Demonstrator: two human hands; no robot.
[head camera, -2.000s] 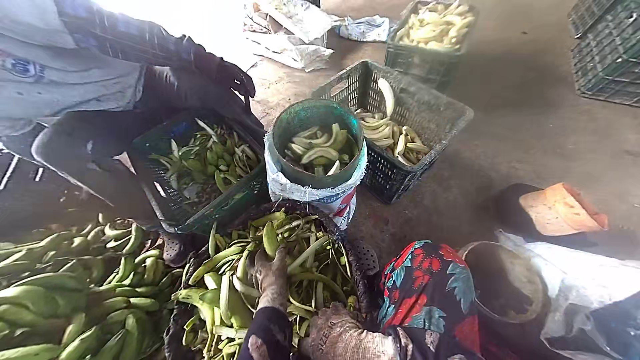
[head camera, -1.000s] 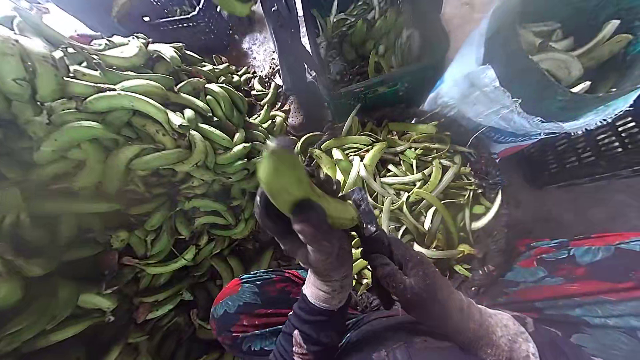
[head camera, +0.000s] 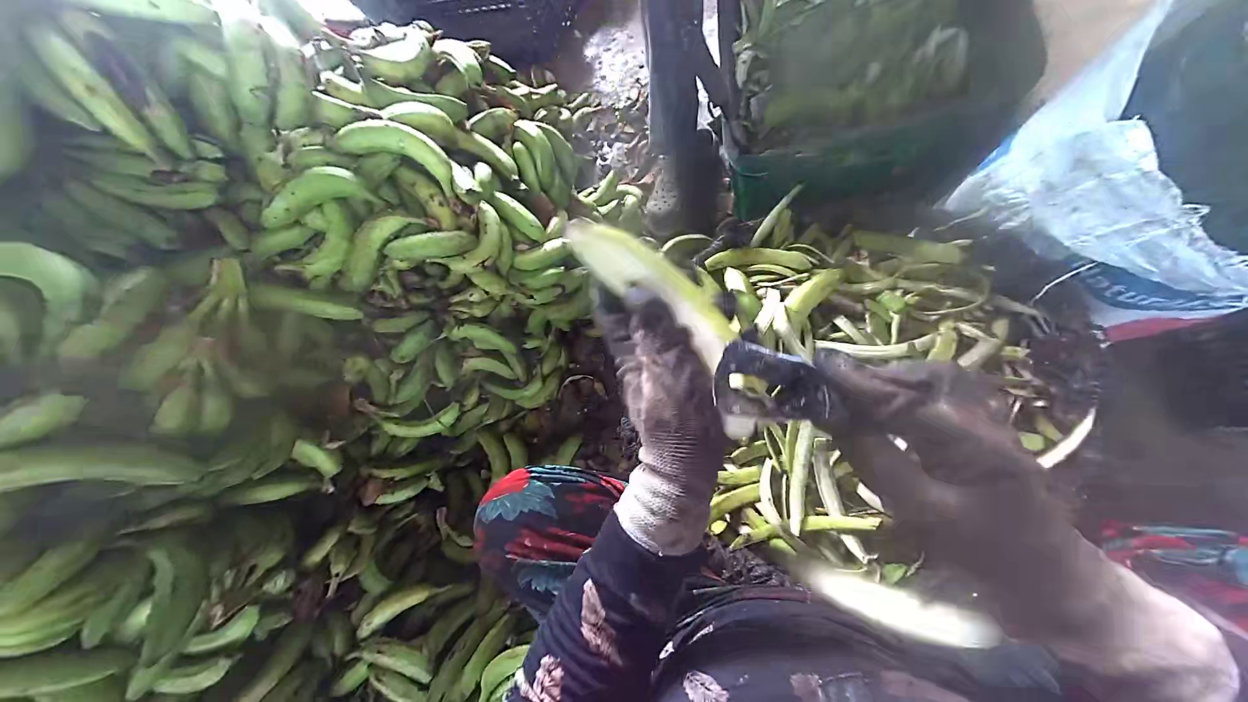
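My left hand (head camera: 663, 380), in a stained knit glove, grips a partly peeled green plantain (head camera: 648, 278), whose pale flesh shows along one side. My gloved right hand (head camera: 936, 458), blurred, holds a dark peeler-like tool (head camera: 775, 382) against the plantain's lower end. Beneath both hands lies a heap of green plantain peels (head camera: 799, 283) in a dark container whose rim is mostly hidden. A pale, blurred strip (head camera: 902, 609) shows below my right hand; whether it is peel or flesh I cannot tell.
A large pile of green plantains (head camera: 409, 224) covers the left side. At the top, a green crate (head camera: 780, 180) stands beyond the peels, near another person's dark-clad leg (head camera: 678, 107). A white woven sack (head camera: 1102, 195) hangs around a bucket at the upper right. My patterned knee (head camera: 546, 526) is below.
One second ago the plantain in my left hand looked mostly green; now pale flesh is bared. My right hand with the tool has moved away to the right. Two seconds ago both hands were in the peels.
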